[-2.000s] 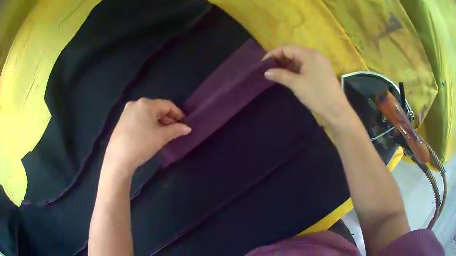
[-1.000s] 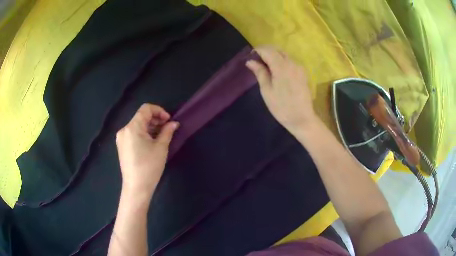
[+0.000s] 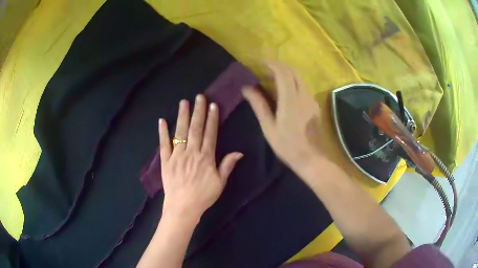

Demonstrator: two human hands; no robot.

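A black garment panel (image 3: pixel 131 104) lies wrong side up, its straight edge toward the upper right. A purple vent extension (image 3: pixel 233 86) runs along its middle seam and shows on both sides of my left hand. My left hand (image 3: pixel 191 162) lies flat on the purple strip, fingers spread, a ring on one finger. My right hand (image 3: pixel 285 115) is slightly blurred at the panel's hem edge, thumb apart from the fingers, holding nothing that I can see. Thin closed seam ridges run lengthwise on both sides of the strip.
The steam iron (image 3: pixel 369 133) rests at the right on the yellow table cover (image 3: pixel 293 36), its brown handle toward the lower right. A ribbed hose (image 3: pixel 448 201) leaves its back and hangs over the pale floor (image 3: pixel 419 209). The cover has loose folds at the far right.
My left hand has let go of the strip's edge and flattened on the strip. My right hand has come off the strip's hem end with its fingers opened. The view has shifted slightly.
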